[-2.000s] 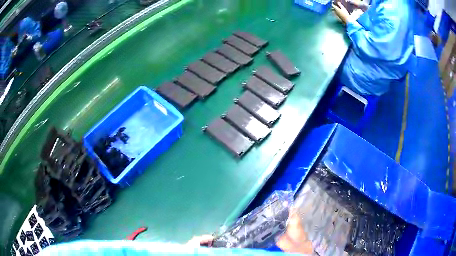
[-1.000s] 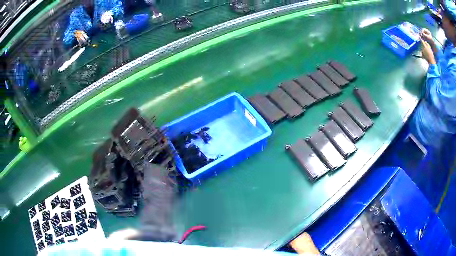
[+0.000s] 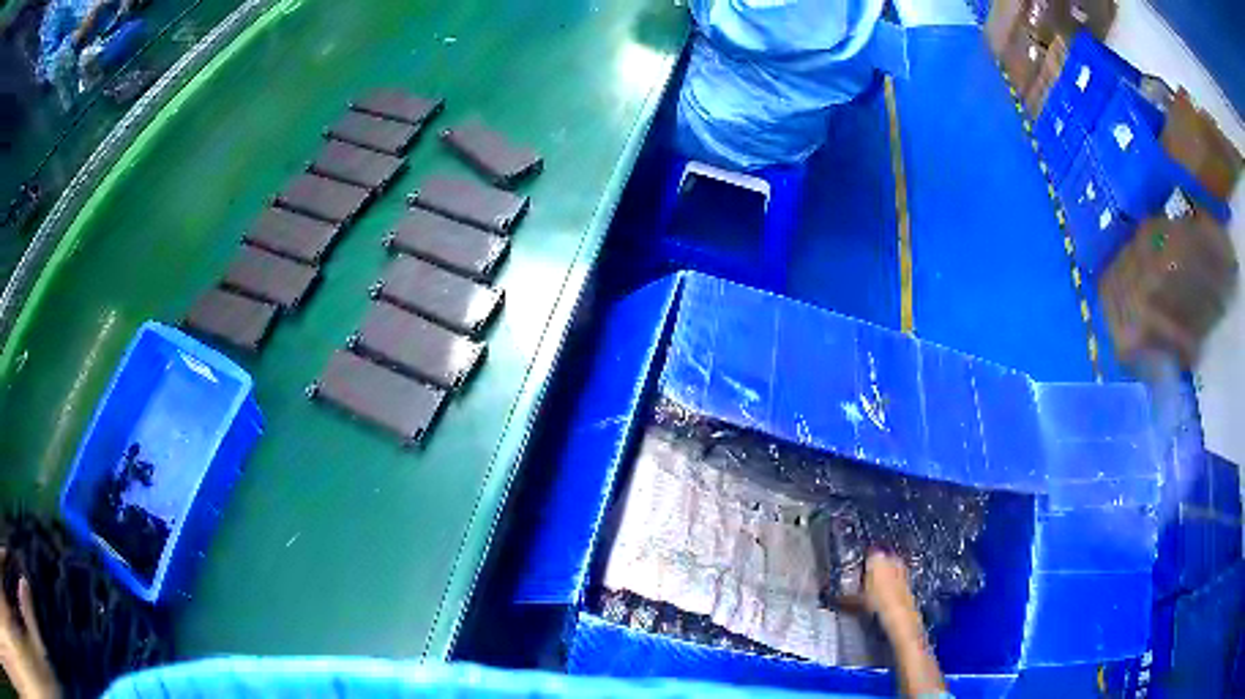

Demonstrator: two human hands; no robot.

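Note:
My right hand (image 3: 890, 587) reaches into the large blue supply carton (image 3: 819, 362). Its fingers are closed on the edge of a dark bagged housing (image 3: 844, 546), which lies over the pale packing liner (image 3: 737, 539). My left hand (image 3: 22, 642) is blurred and cut off by the left edge, beside the dark heap of housings (image 3: 103, 608); whether it holds one is hidden.
The blue parts bin (image 3: 225, 451) holds small black parts. Dark flat plates (image 3: 382, 389) lie in two rows on the green bench (image 3: 321, 546). A person in a blue smock (image 3: 771, 82) is beyond the carton. Boxes (image 3: 1092, 123) stand at right.
The view has swung right towards the carton. The dark piece at my left hand is no longer seen there. My right hand has reached into the carton onto a bagged housing.

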